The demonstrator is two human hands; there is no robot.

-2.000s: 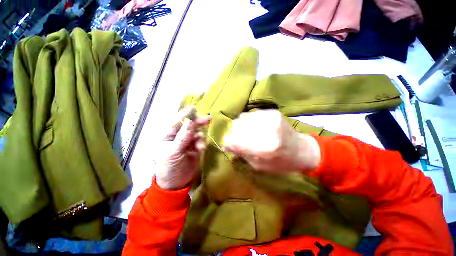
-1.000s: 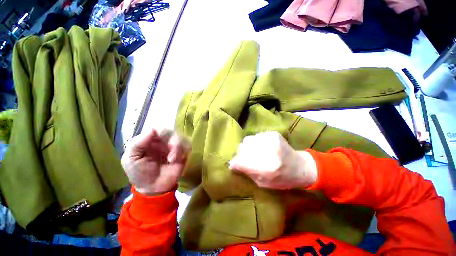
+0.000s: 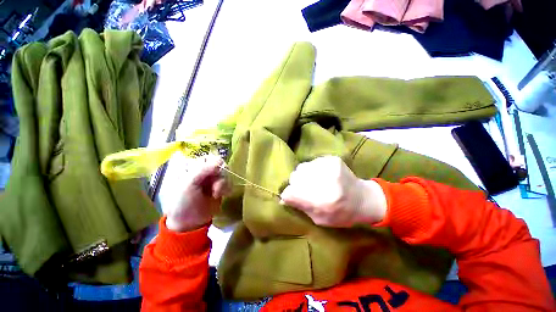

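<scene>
The olive-green jacket (image 3: 268, 207) lies in front of me, a pocket flap (image 3: 286, 261) near my body and one sleeve (image 3: 402, 103) stretched right. A thin yellowish thread (image 3: 251, 183) runs taut over it between my hands. My left hand (image 3: 190, 194) pinches its left end. A yellow plastic bag (image 3: 143, 161) with dark printing touches the top of this hand; whether the fingers also hold it is unclear. My right hand (image 3: 324, 192) is closed on the other end, low over the jacket front. No needle can be made out.
A pile of olive jackets (image 3: 79, 152) stands at the left. A dark strip (image 3: 196, 70) crosses the white table (image 3: 244, 55). A black phone (image 3: 485, 157), slim tools (image 3: 520, 143) and a whitish bottle (image 3: 534, 96) are at the right. Pink garments (image 3: 390, 12) and dark cloth (image 3: 460, 33) lie at the far side.
My left hand was open and apart from the right a second ago; its fingers are now closed on the thread. The yellow bag has come to this hand. My right hand stays nearly in place.
</scene>
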